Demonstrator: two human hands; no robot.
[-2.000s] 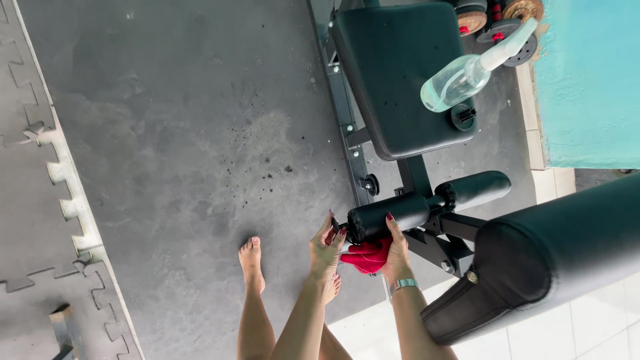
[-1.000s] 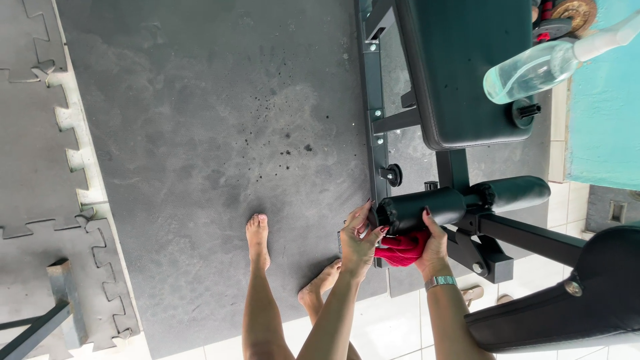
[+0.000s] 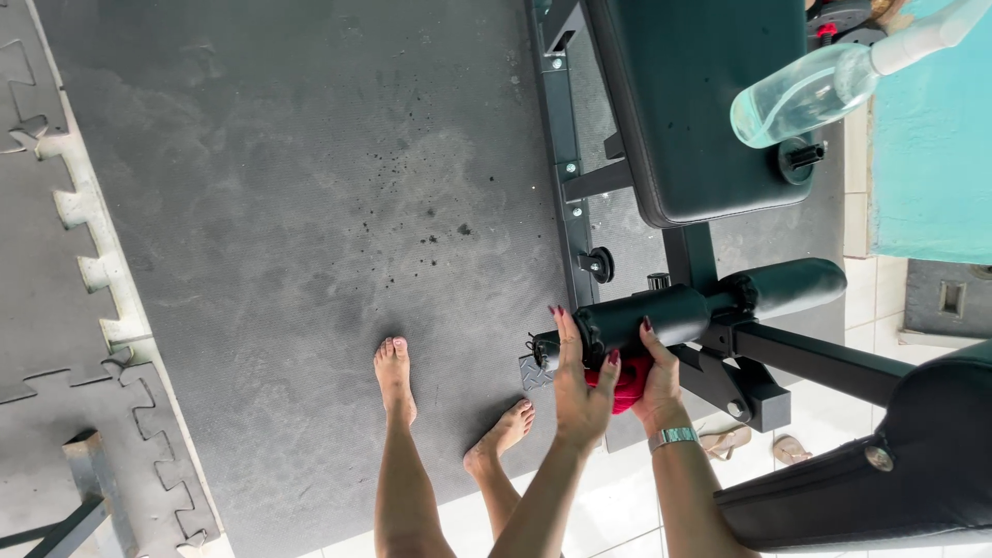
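Observation:
My left hand [image 3: 583, 380] has its fingers spread against the near end of a black padded leg roller [image 3: 635, 322]; its thumb lies close to a red cloth [image 3: 629, 385]. The cloth is bunched in my right hand [image 3: 660, 376], under the roller, with that thumb up against the padding. A metal-banded watch [image 3: 673, 438] is on my right wrist. Left of the roller's end, a loose black end piece [image 3: 546, 350] sticks out past my left fingers. The second padded roller [image 3: 790, 287] is on the far side of the bench's post.
A clear spray bottle [image 3: 806, 93] lies over the black bench pad [image 3: 697, 116], beside a black knob [image 3: 802, 159]. The bench frame [image 3: 570, 155] runs along a grey rubber mat [image 3: 271, 256]. Sandals [image 3: 725, 442] are on white tiles. A large black pad [image 3: 845, 496] is at lower right.
My left hand has opened out, its fingers now straighter at the roller's end. The black end piece shows outside the padding now. The view has come closer to the bench.

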